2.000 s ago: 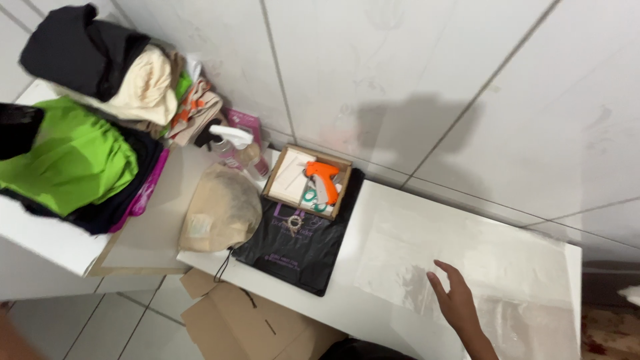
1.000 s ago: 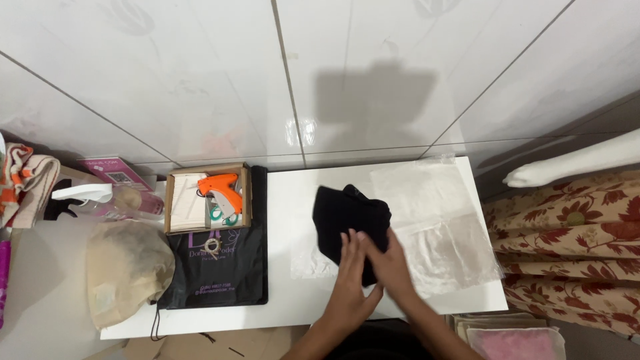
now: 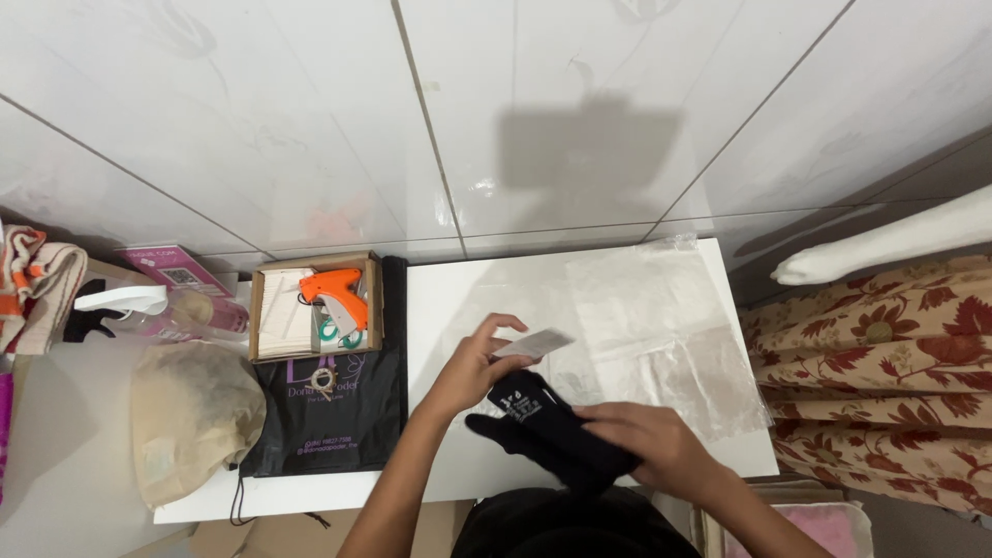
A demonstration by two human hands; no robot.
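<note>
Near the front edge of the white table, a folded black garment (image 3: 554, 438) with small light print inside is held up. My right hand (image 3: 655, 442) grips its right side. Between thumb and fingers, my left hand (image 3: 484, 364) holds a small pale tag (image 3: 539, 345) that seems to hang from the garment; the exact join is hidden. Clear plastic bags (image 3: 651, 333) lie flat on the table behind and to the right of the hands.
To the left, a cardboard box (image 3: 376, 310) holds an orange tagging gun (image 3: 337, 294), white tags and green-handled scissors (image 3: 329, 332). Under it lies a black printed bag (image 3: 325, 426). Beside these are a beige cloth bag (image 3: 198, 422) and a spray bottle (image 3: 174, 306). A floral curtain (image 3: 883, 364) hangs at right.
The black garment has come into both hands since the oldest frame. Since one second ago, my left hand has moved onto the tag, and the garment is turned and lifted. The view has swung right.
</note>
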